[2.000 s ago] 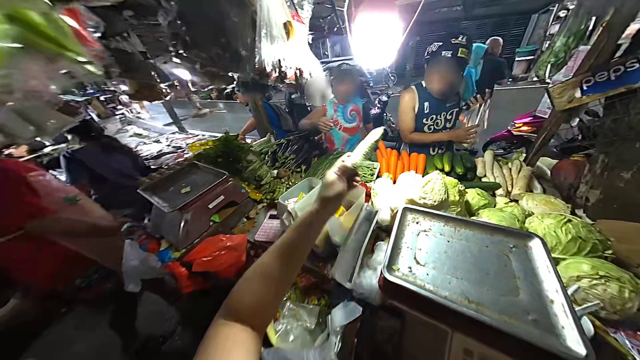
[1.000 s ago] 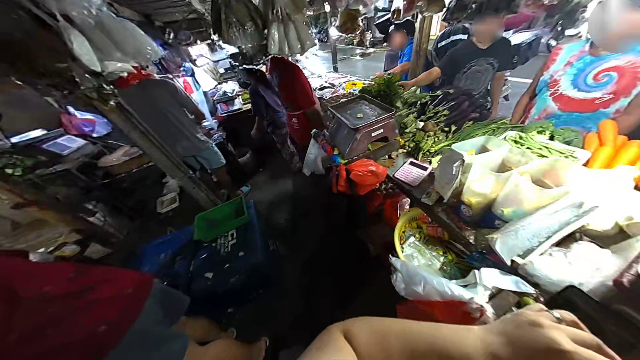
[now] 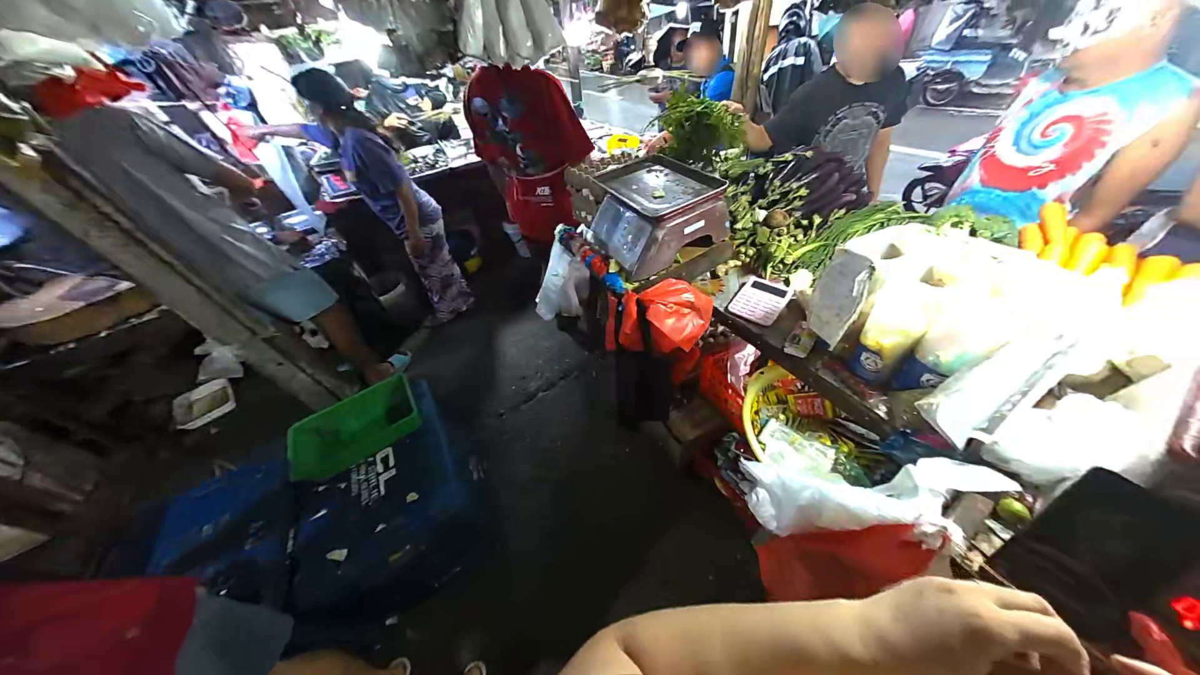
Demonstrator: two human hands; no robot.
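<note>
My left hand (image 3: 980, 623) reaches in from the bottom edge toward the lower right corner, back of the hand up. Its fingers bend downward beside a black flat object (image 3: 1087, 553), and their tips are hidden, so I cannot tell whether they hold anything. A sliver of skin (image 3: 1132, 665) in the bottom right corner may be part of my right hand; what it does is hidden. Just beyond the left hand lie a red bag (image 3: 844, 560) and a crumpled white plastic bag (image 3: 825, 502). A yellow-rimmed basket (image 3: 753, 412) of small packets stands behind them.
A weighing scale (image 3: 656, 211), a pink calculator (image 3: 760, 301), leafy greens (image 3: 834, 239) and carrots (image 3: 1087, 251) are on the stall. A green plastic bin (image 3: 352, 431) rests on a blue cooler box (image 3: 384, 525) at left. Several people stand around; a wooden post (image 3: 178, 272) slants at left.
The view has swung far to the left from the stall front. Two seconds ago my raised hand held a pale, long vegetable; now the left hand is low at the right.
</note>
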